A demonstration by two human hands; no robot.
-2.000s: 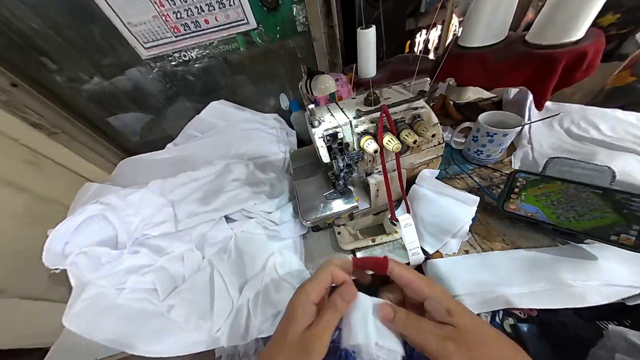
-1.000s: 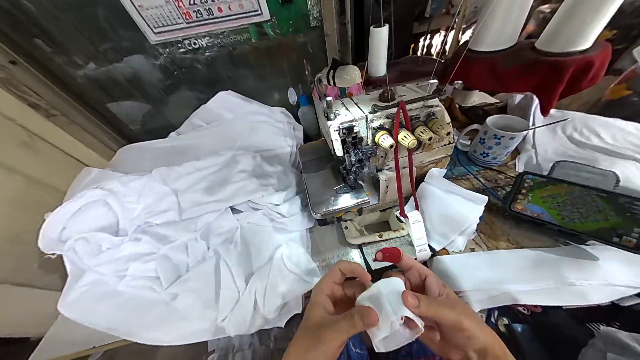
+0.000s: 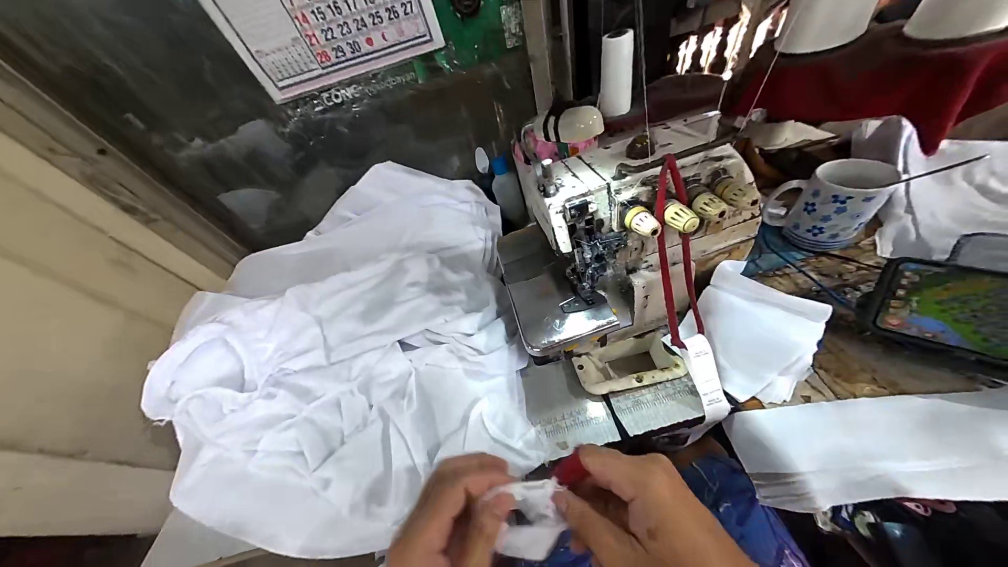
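My left hand (image 3: 461,512) and my right hand (image 3: 642,512) pinch a small loop of white fabric (image 3: 531,524) between them, low in the view. A red covering (image 3: 568,468) wraps a fingertip of my right hand. Just beyond my hands stands an overlock sewing machine (image 3: 630,205) with yellowish tension dials and a metal work plate. A red cord (image 3: 665,260) hangs in a loop down its front, and white printed labels (image 3: 706,378) lie at the cord's lower end. The lower fingers of both hands are partly hidden and blurred.
A large heap of white fabric (image 3: 339,378) covers the left side. Folded white pieces (image 3: 760,331) and a white fabric strip (image 3: 874,445) lie right of the machine, near a flowered mug (image 3: 839,205) and a phone (image 3: 945,307). A thread spool (image 3: 617,72) stands behind.
Both hands still hold the small white piece. Two seconds ago it hung down from my fingers; one second ago it showed as a rounder, wider loop, and now it looks more bunched.
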